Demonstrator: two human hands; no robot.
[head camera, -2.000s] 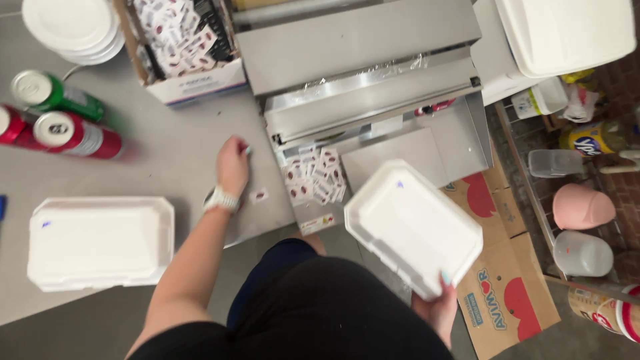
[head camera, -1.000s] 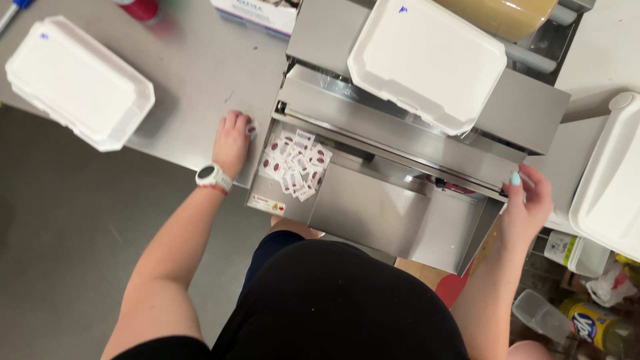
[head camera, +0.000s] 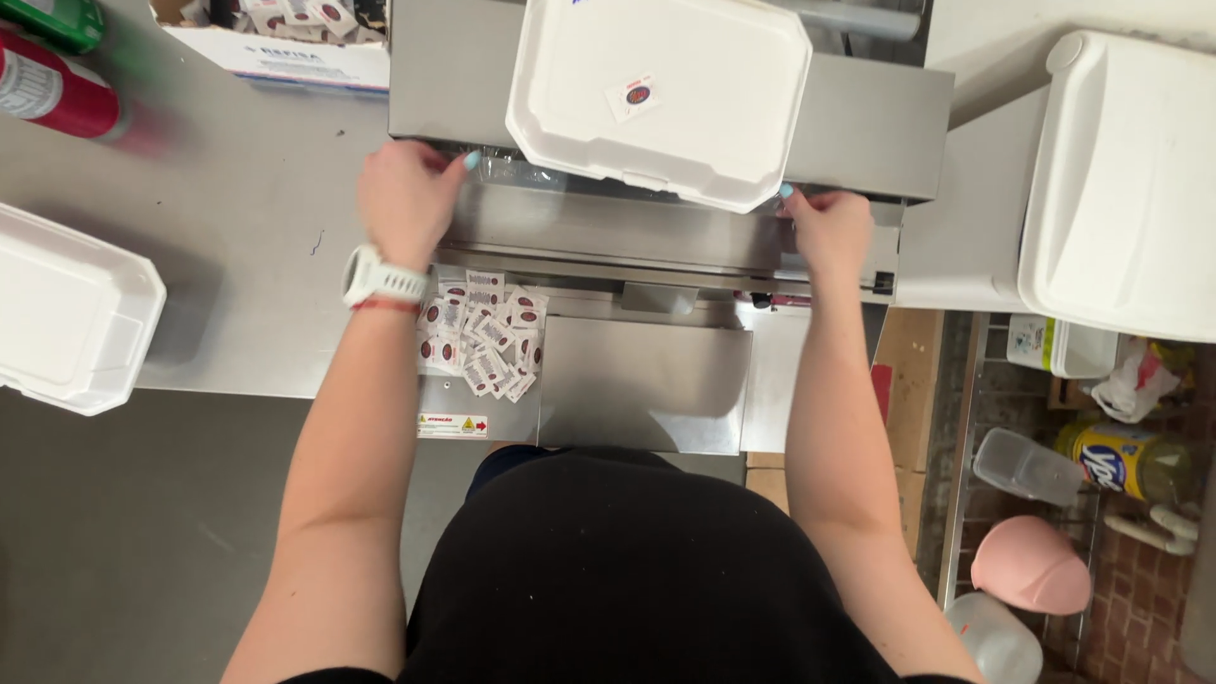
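Observation:
A closed white foam takeout box rests on top of a stainless-steel film-wrapping machine, with a small printed sachet on its lid. To the left of the box, my left hand pinches the edge of the clear plastic film between thumb and fingers. My right hand pinches the film just beyond the box's right corner. A heap of printed sachets lies in the left part of the machine's front tray, beside a bare metal plate.
Another white foam box sits on the steel table at left. Behind it are a red can, a green can and a cardboard box of sachets. White containers stand at right, above a rack with a pink bowl.
The foam box, in my right hand two seconds ago, rests on the machine. A sachet is now on its lid. Both hands have moved to the film behind the machine's front bar.

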